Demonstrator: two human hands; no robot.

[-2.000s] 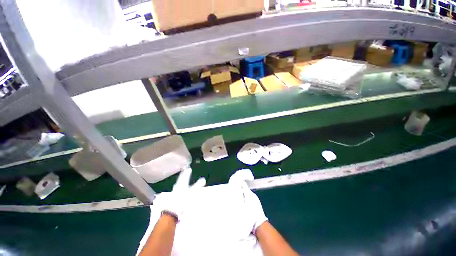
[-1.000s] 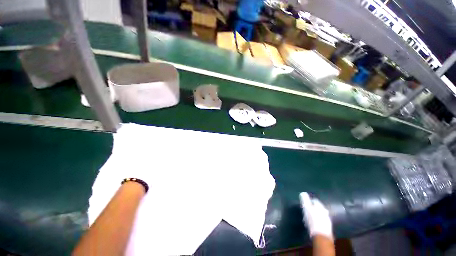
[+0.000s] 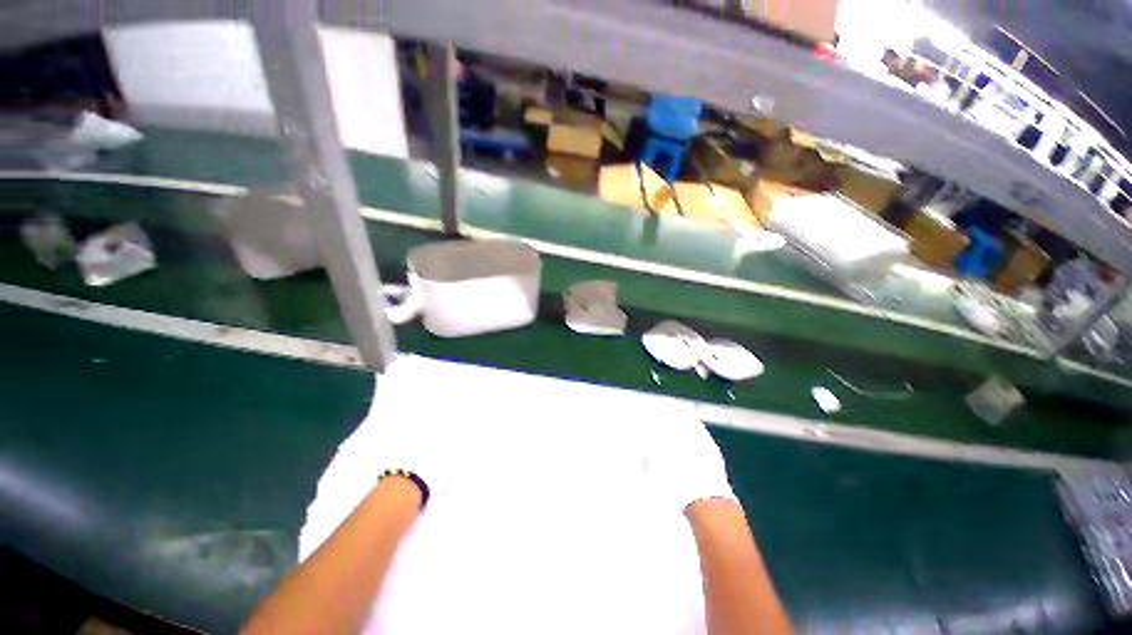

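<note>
A large overexposed white sheet lies on the green bench in front of me. My left hand is over its left part; the white glove blends into the sheet, and only the bare forearm and dark beaded bracelet show clearly. My right hand is on the sheet's right part, its white glove faint, with the cuff edge visible above the forearm. The fingers of both hands cannot be made out, nor whether they hold anything.
Behind the sheet, a green belt carries a white tub-shaped housing, a bracket piece, two oval covers, a small white cap and a thin wire. A grey metal post stands at the sheet's back left corner.
My right hand has moved left from the green bench onto the sheet since one second ago. The camera view has shifted, so the belt parts appear further right and lower.
</note>
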